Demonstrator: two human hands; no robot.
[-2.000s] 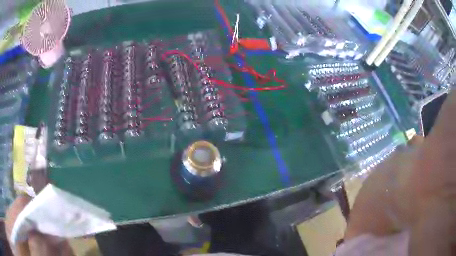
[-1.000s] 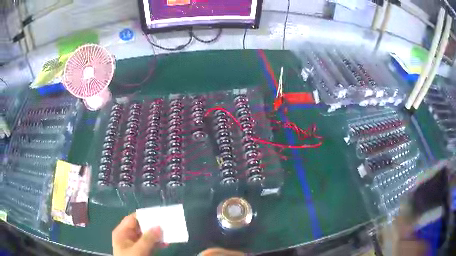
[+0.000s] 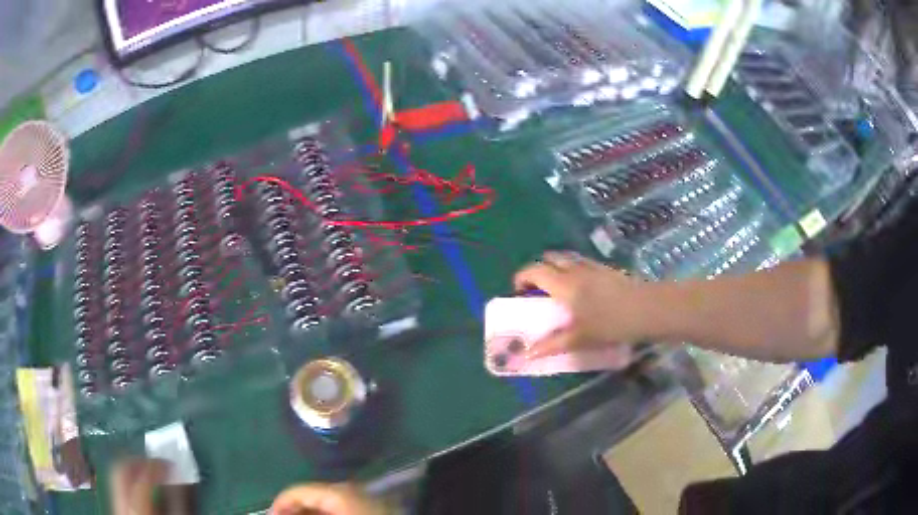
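Note:
My left hand is blurred at the bottom left edge, beside a small white pad; I cannot tell if it touches the pad. My right hand is mostly cut off by the bottom edge below the round fixture, so its fingers are not clear. The fixture has a gold ring and pale centre and stands near the bench edge. Behind it, a clear tray holds long rows of small round components with thin red wires.
Another person's bare forearm reaches in from the right, the hand on a pink smartphone at the bench edge. A red cord loops right of the tray. More trays stand right; a pink fan is far left.
The view has swung right. The other person's hand and the phone are now over the front bench edge. The white pad, earlier in my left hand, is lower and further left, my left hand beside it.

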